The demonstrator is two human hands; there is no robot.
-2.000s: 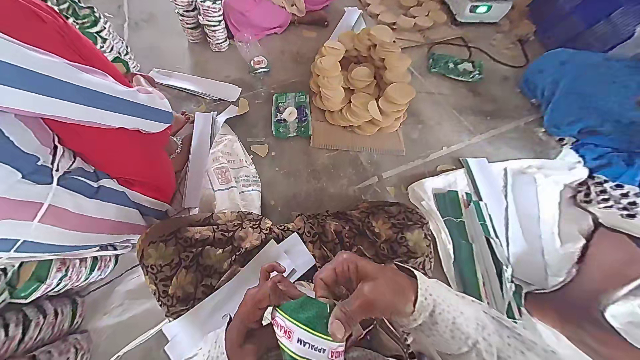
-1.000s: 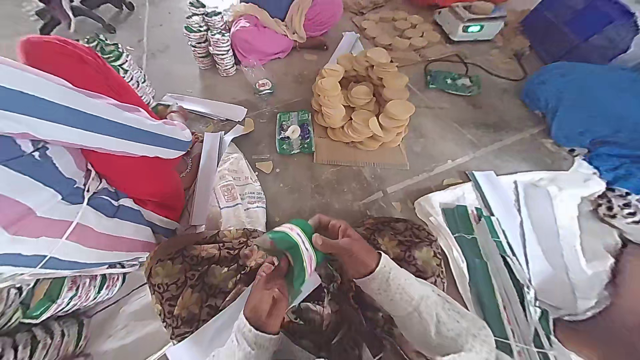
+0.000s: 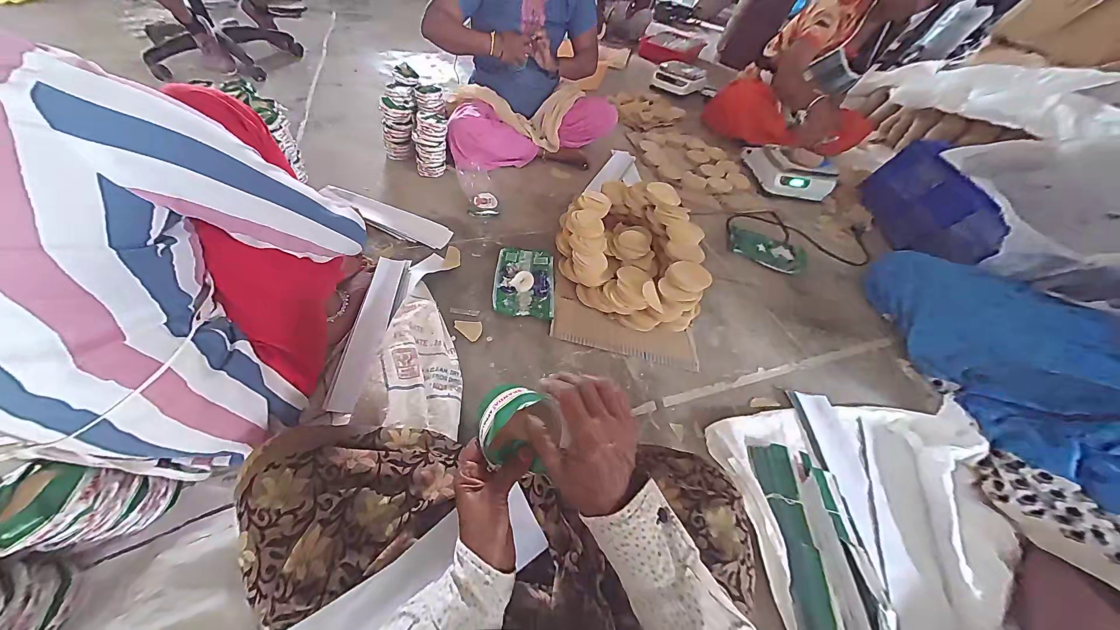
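My left hand [image 3: 492, 490] grips the lower left edge of a round packet with a green and white printed wrapper [image 3: 507, 420]. My right hand [image 3: 593, 442] lies against the packet's right side, fingers raised and spread; its palm side is hidden. Both hands are above the patterned brown cloth [image 3: 350, 516] on my lap. Beyond them, round pale wafers [image 3: 595, 262] stand in a ring of stacks on corrugated cardboard [image 3: 623, 337]. A green tray with small things in it [image 3: 523, 306] lies left of the cardboard.
Green and white wrapper strips [image 3: 792, 525] lie on a white sack [image 3: 945, 490] at right. White sheets [image 3: 372, 341] lie at left beside a person in striped cloth. Stacked packets [image 3: 429, 131], a seated person and a weighing scale [image 3: 792, 175] are farther back. Another person sits at right.
The packet now stands more upright, with my right hand's fingers raised beside it; a second ago they held its upper edge. The view has tilted up, showing more people at the back.
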